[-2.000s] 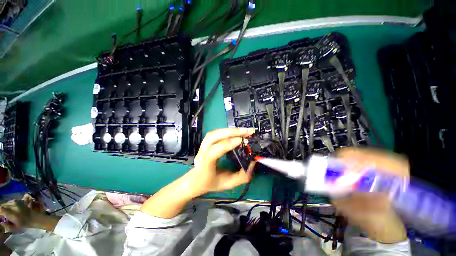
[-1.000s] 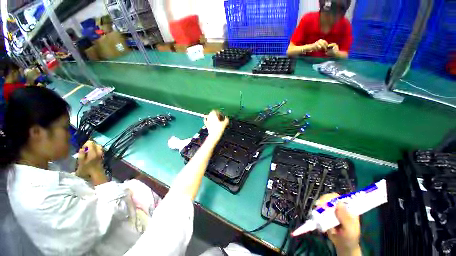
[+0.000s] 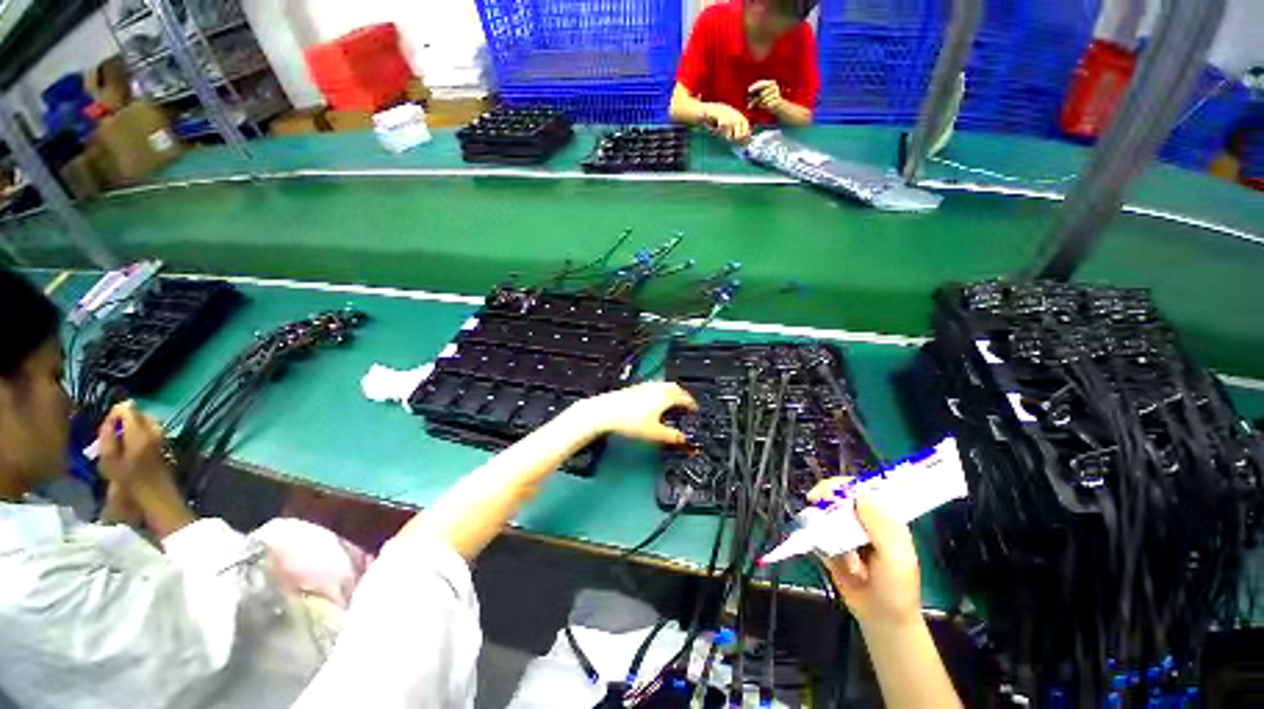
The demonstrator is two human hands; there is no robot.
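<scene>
My left hand (image 3: 649, 413) is over the left edge of the source tray (image 3: 682, 363), thumb and fingers apart; no module shows clearly between them. Black modules (image 3: 790, 363) with long dark cables lie in this tray, the cables hanging over the bench's front edge. My right hand (image 3: 880, 554) grips the white glue tube (image 3: 915, 488) with blue print, right of and in front of the tray. Its nozzle (image 3: 787, 546) points left and down. The second tray (image 3: 516, 363), left of the source tray, shows mostly empty pockets; cables with blue plugs lie beyond it.
A tall stack of black trays (image 3: 1026, 416) with hanging cables stands at right. A crumpled white wipe (image 3: 395, 384) and a loose harness bundle (image 3: 264, 360) lie left. A person in white sits at left. Across the green belt (image 3: 416, 229) are a person in red and a plastic bag (image 3: 846, 173).
My left hand has moved from the far left corner of the second tray to the source tray. The tube stays in my right hand. The view has turned right.
</scene>
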